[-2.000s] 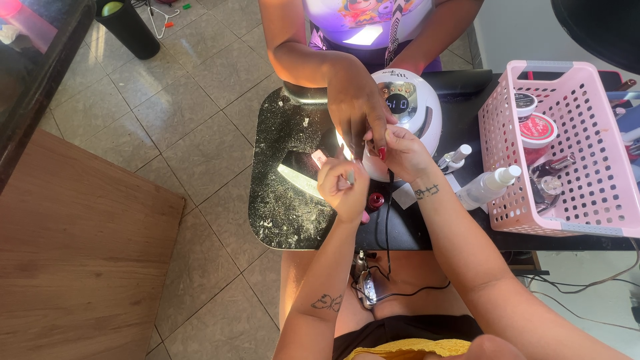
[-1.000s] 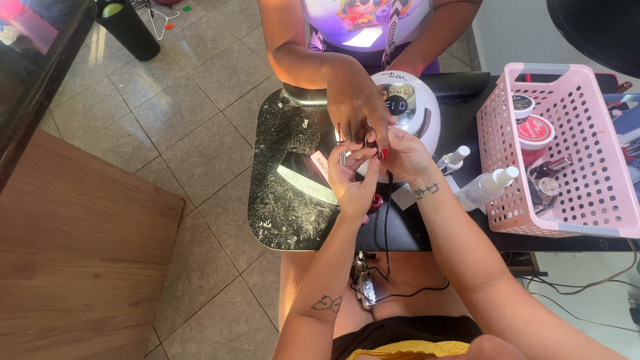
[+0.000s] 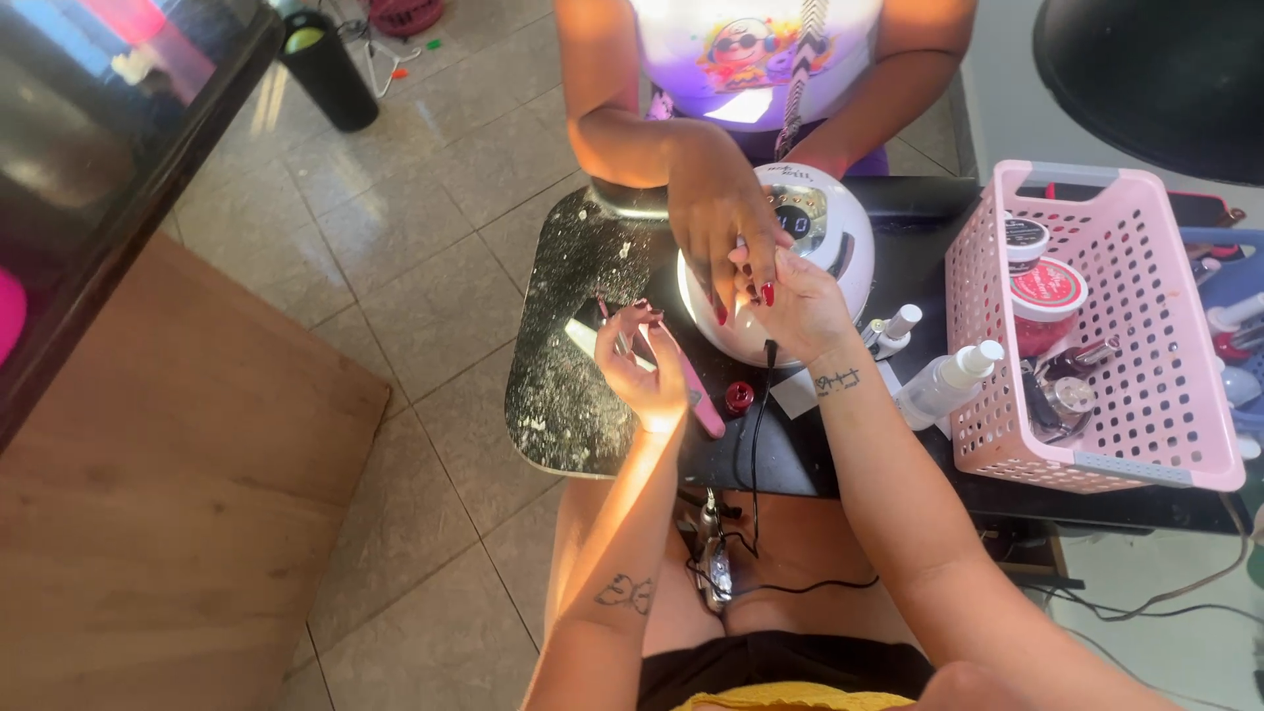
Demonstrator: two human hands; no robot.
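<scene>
My left hand (image 3: 642,365) is raised over the table, fingers curled around a small, partly hidden tool with a silvery part; its exact kind cannot be told. With my right hand (image 3: 800,306) I hold the fingers of the other person's hand (image 3: 726,212), whose nails are red. Beneath these hands stands a white nail lamp (image 3: 854,212) with a lit display. Near my left hand lie a pink handle-like item (image 3: 703,400) and a white curved object (image 3: 583,338). A small dark-red bottle (image 3: 739,398) stands just right of the pink item.
On the right, a pink perforated basket (image 3: 1136,395) holds jars and bottles. A clear spray bottle (image 3: 948,383) and a white-capped bottle (image 3: 897,331) stand beside it. White dust covers the left of the black table (image 3: 573,434). A cable (image 3: 757,464) hangs over the front edge.
My left hand has moved away from the other person's fingers, where it was one second ago, toward the left. My right hand still holds those fingers.
</scene>
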